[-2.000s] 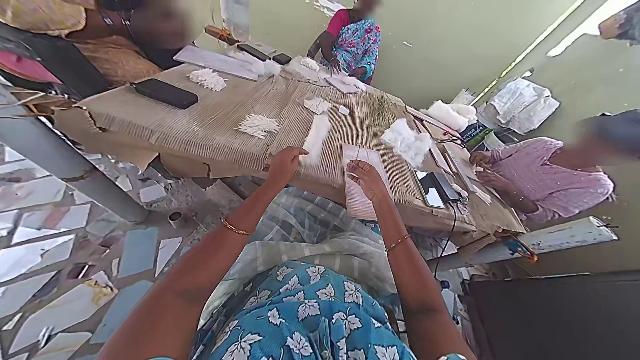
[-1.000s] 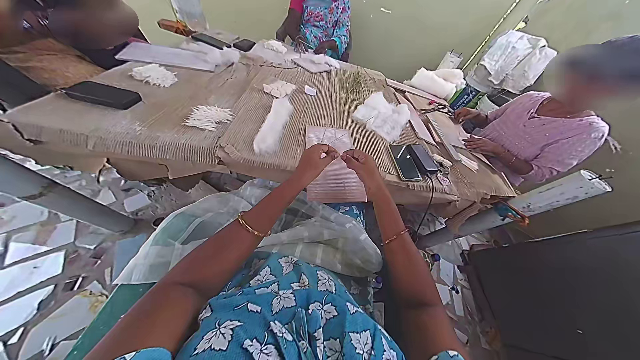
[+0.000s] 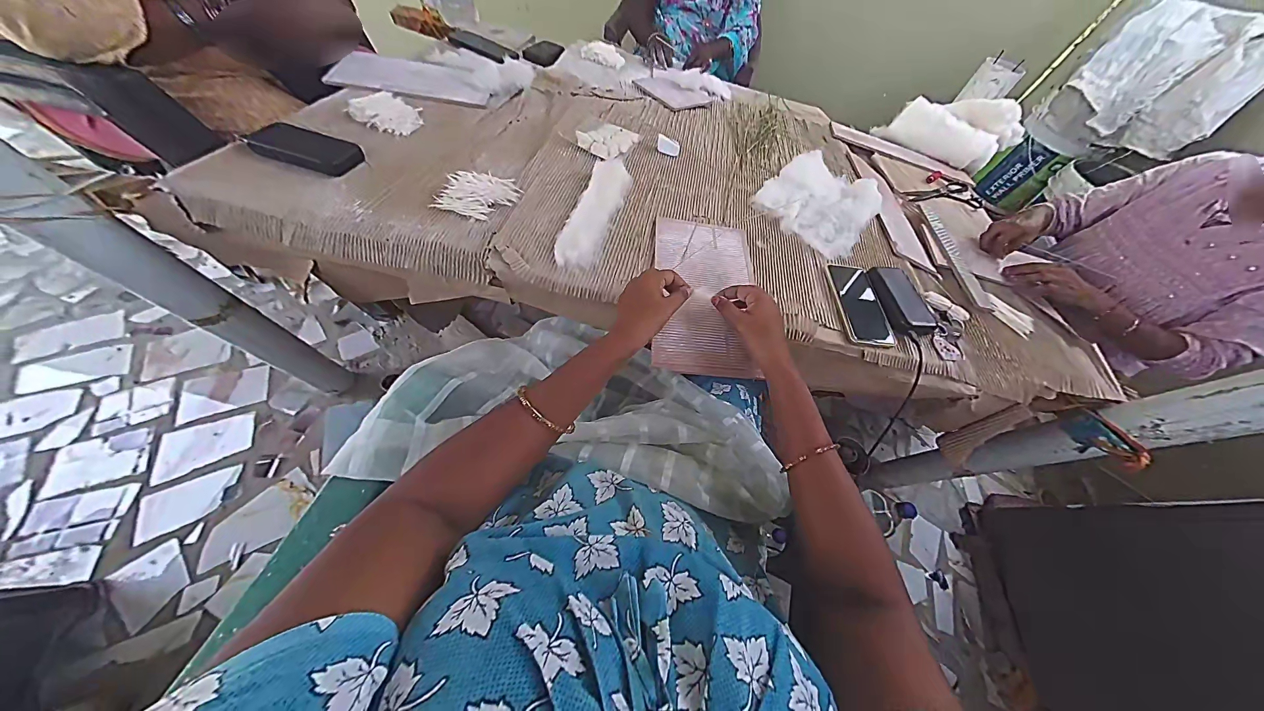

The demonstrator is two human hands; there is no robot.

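Note:
My left hand (image 3: 654, 301) and my right hand (image 3: 748, 314) are close together above a pinkish ribbed board (image 3: 696, 341) at the table's near edge. Between their pinched fingertips is a small bit of white fibre, apparently cotton; its ends are hidden by the fingers. Thin sticks (image 3: 701, 242) lie on the board's far part. A long strip of white cotton (image 3: 593, 214) lies to the left of the board, with a small pile of white pieces (image 3: 606, 140) at its far end. A bundle of white cotton wicks (image 3: 476, 195) is further left. Loose cotton (image 3: 818, 204) lies right of the board.
The table (image 3: 553, 276) is covered with corrugated cardboard. A smartphone (image 3: 861, 304) and a black device (image 3: 903, 299) with a cable are at right; a black case (image 3: 305, 149) is at left. A person at right (image 3: 1150, 257) and another across the table (image 3: 681, 35) work with their hands.
My left hand has moved from the cotton strip to the board, beside my right hand. Both hands, together over the board a second ago, are now slightly apart.

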